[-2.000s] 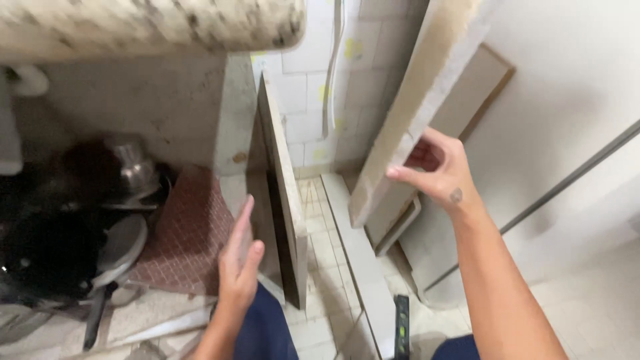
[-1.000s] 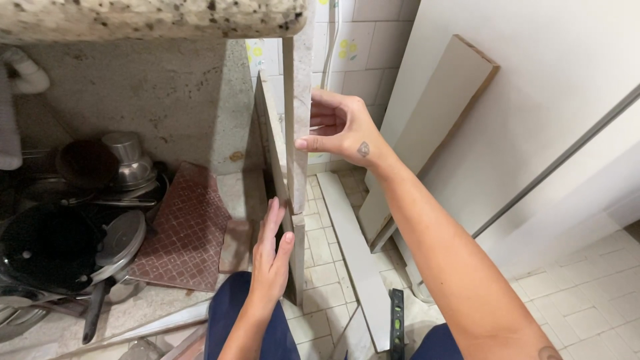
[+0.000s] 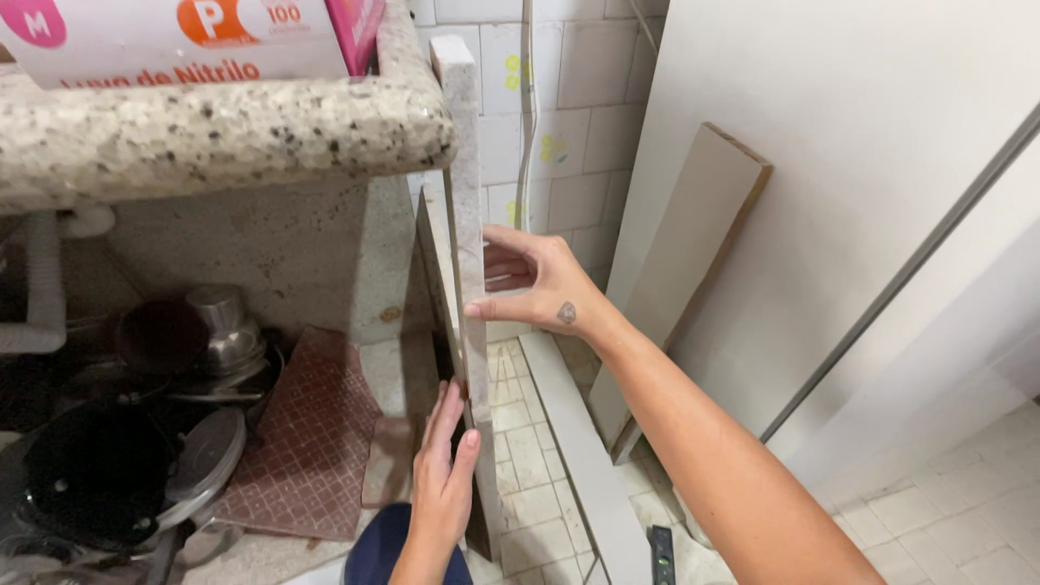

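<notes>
An upright stone or tile slab [image 3: 466, 203] stands on edge against the end of the speckled granite countertop [image 3: 244, 134]. My right hand [image 3: 536, 280] grips it from the right, thumb on its near edge and fingers behind. Low on the slab's left side, my left hand [image 3: 445, 463] rests with fingers extended, apparently touching a second, darker panel [image 3: 435, 268] that leans just behind. Whether the left fingers press on one panel or both, I cannot tell.
Pots and lids [image 3: 213, 455] and a reddish tile [image 3: 305, 447] lie under the counter. A glove box [image 3: 187, 41] stands on top. Right are a leaning board [image 3: 691, 268], a floor strip [image 3: 585, 463], a spirit level [image 3: 662, 556] and a white appliance or cabinet [image 3: 812, 244].
My right hand has brought the slab from a tilt on the right to upright at the countertop's end. My left hand stays low beside the panels. The view now takes in the countertop's top.
</notes>
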